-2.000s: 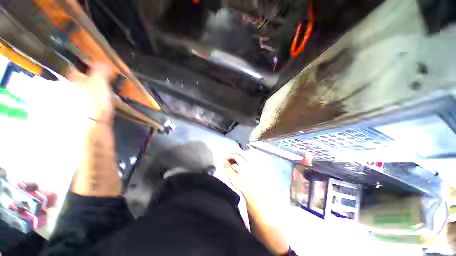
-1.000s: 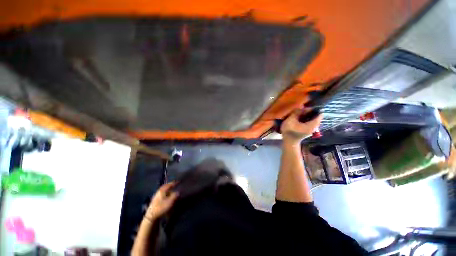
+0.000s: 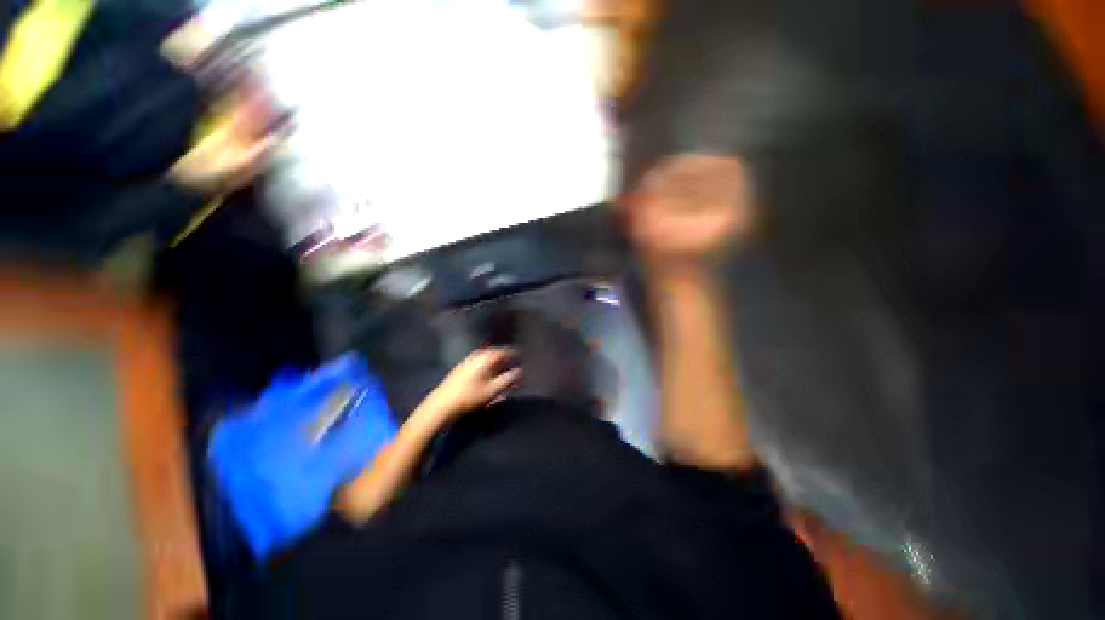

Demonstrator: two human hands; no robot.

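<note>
The frame is strongly blurred. My left hand (image 3: 485,375) is low in front of my body, its fingers loosely bent and partly apart, with nothing visible in it. My right hand (image 3: 693,204) is raised at the right edge of the white-topped table (image 3: 442,121). It looks curled, and blur hides whether it holds anything. A large dark grey panel (image 3: 836,218), perhaps the machine door's window, fills the right side beside my right hand.
A blue tray (image 3: 297,448) lies at lower left, with a small greyish thing in it. Another person's hand (image 3: 230,151) is at the table's left edge. Orange-framed machinery (image 3: 158,448) stands at far left. Blurred small items lie along the table's near left edge.
The view has turned from the orange door to the table and blue tray. My right hand, at the door's black handle one second ago, is away from it. My left hand stays low near my body.
</note>
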